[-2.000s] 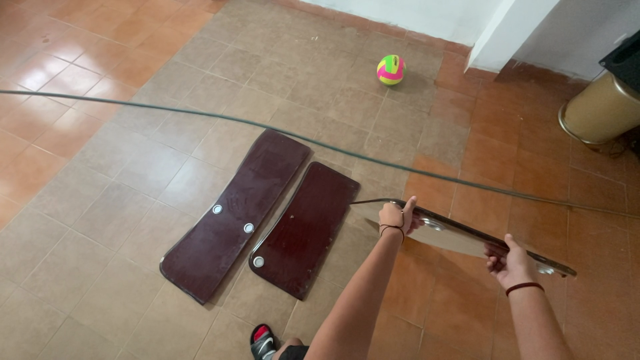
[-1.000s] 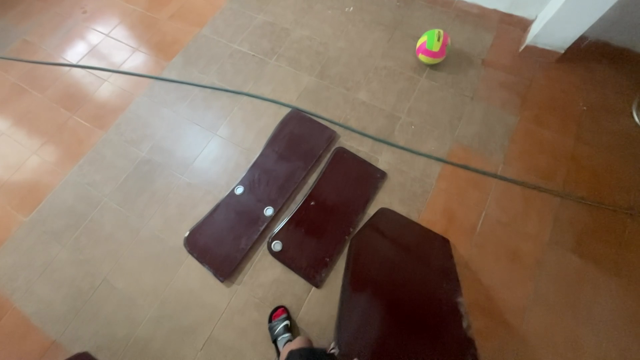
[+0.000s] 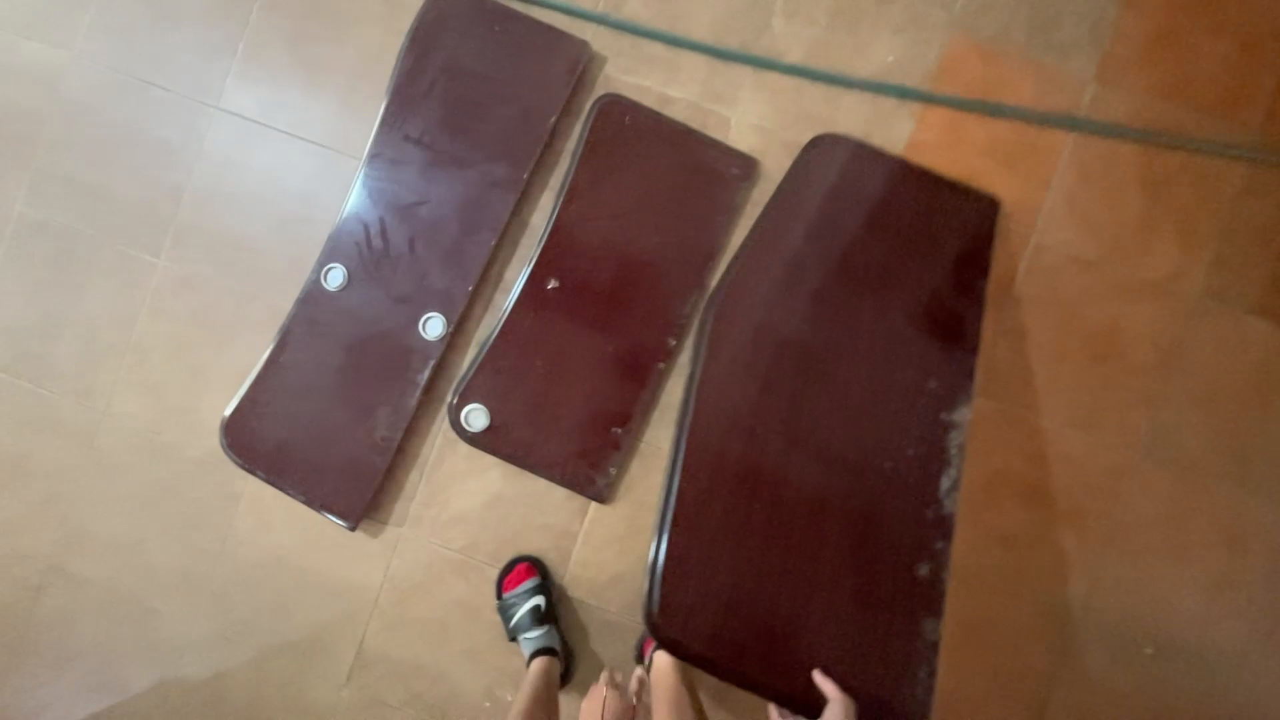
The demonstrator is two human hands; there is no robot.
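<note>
A dark red-brown panel (image 3: 830,400) with a glossy face and a curved, rounded edge is at the right. My right hand (image 3: 822,700) is at its near edge, fingers mostly cut off by the frame, thumb over the face. What I take for my left hand (image 3: 617,697) shows only as fingertips at the bottom edge, between my legs and apart from the panel. Two similar panels lie on the floor to the left: a shorter one (image 3: 620,300) with one round metal fitting (image 3: 475,418), and a longer one (image 3: 460,170) with two.
A green hose or cable (image 3: 800,68) crosses the tiled floor (image 3: 120,300) beyond the panels. My foot in a black slide sandal (image 3: 525,605) stands below the shorter panel; the other foot is partly hidden by the right panel's corner.
Both hands held the panel nearly edge-on at the right two seconds ago; now its broad dark face shows beside the others. The view has moved closer to the panels.
</note>
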